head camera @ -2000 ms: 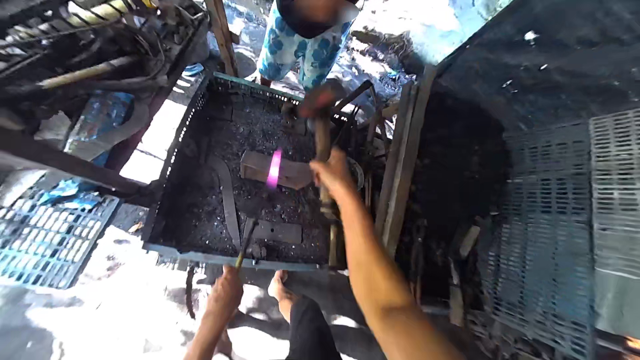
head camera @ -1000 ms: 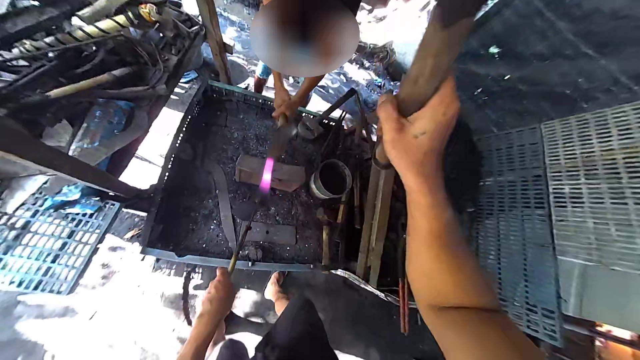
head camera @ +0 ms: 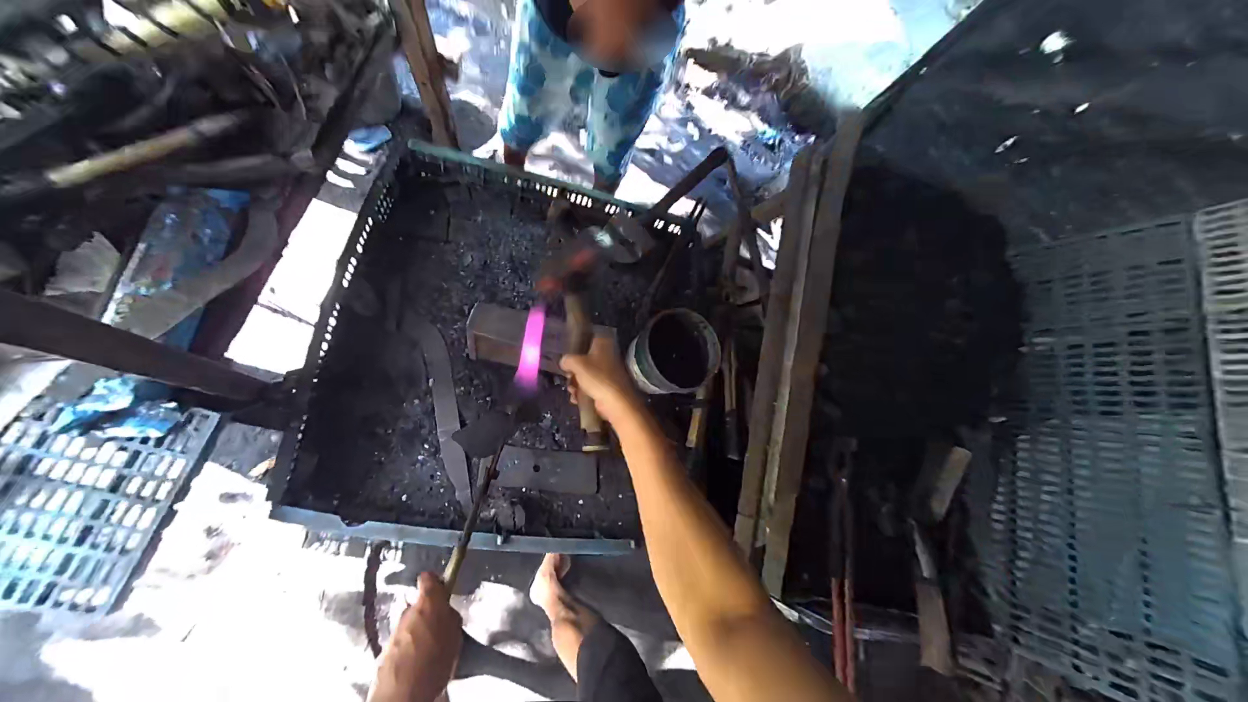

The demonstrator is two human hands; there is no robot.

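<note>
My left hand [head camera: 421, 634] grips the rear end of long metal tongs [head camera: 475, 512], which slant up to a dark metal piece. Its upper part, a glowing pink-white metal bar [head camera: 531, 348], lies across a block-shaped anvil [head camera: 495, 334]. My right hand [head camera: 600, 375] is closed on the wooden handle of a hammer [head camera: 578, 322]. The hammer's head is blurred and stands over or just beyond the anvil, right of the glowing bar; whether it touches anything I cannot tell. A flat metal plate with holes [head camera: 546, 470] and a curved metal strip [head camera: 444, 400] lie nearer to me.
A shallow bin with a perforated rim [head camera: 336, 292] surrounds the anvil. A round bucket [head camera: 675, 351] stands at its right, beside wooden posts [head camera: 799, 361]. A co-worker in patterned trousers [head camera: 585, 93] stands beyond. Plastic crates [head camera: 1111, 487] are at the right.
My right hand with the hammer has come down from the upper right to near the anvil. The co-worker's hands and tool, over the anvil one second ago, have drawn back from it.
</note>
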